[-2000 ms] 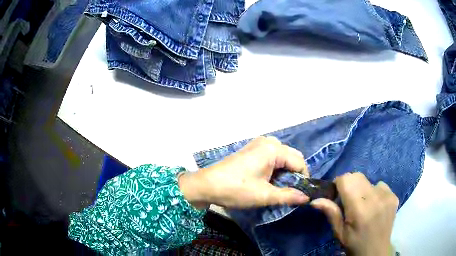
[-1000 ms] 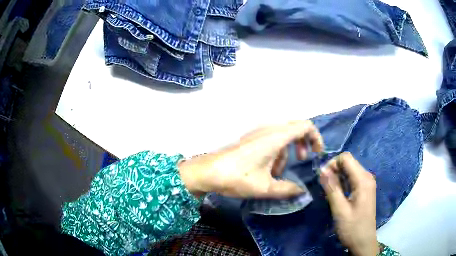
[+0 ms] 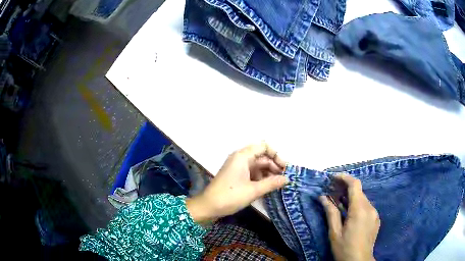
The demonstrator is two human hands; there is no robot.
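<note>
A mid-blue denim piece (image 3: pixel 408 204) lies at the table's near right side, its curved end to the right. My left hand (image 3: pixel 244 178) pinches the corner of its thick stitched hem band (image 3: pixel 308 178) between thumb and fingers. My right hand (image 3: pixel 349 216) is on the same band, a little to the right, with fingers curled at its edge. Something dark shows between the right fingers and thumb; I cannot tell if it is a tool or cloth shadow.
A layered stack of denim pieces (image 3: pixel 265 46) lies at the back of the white table (image 3: pixel 204 107). Another grey-blue denim piece (image 3: pixel 403 51) lies at the back right. A blue bin (image 3: pixel 133 153) with denim sits below the table's left edge.
The view has shifted, so the stack appears further right and the bin now shows. The hands have moved from the middle of the piece to its hem corner and hold the band up.
</note>
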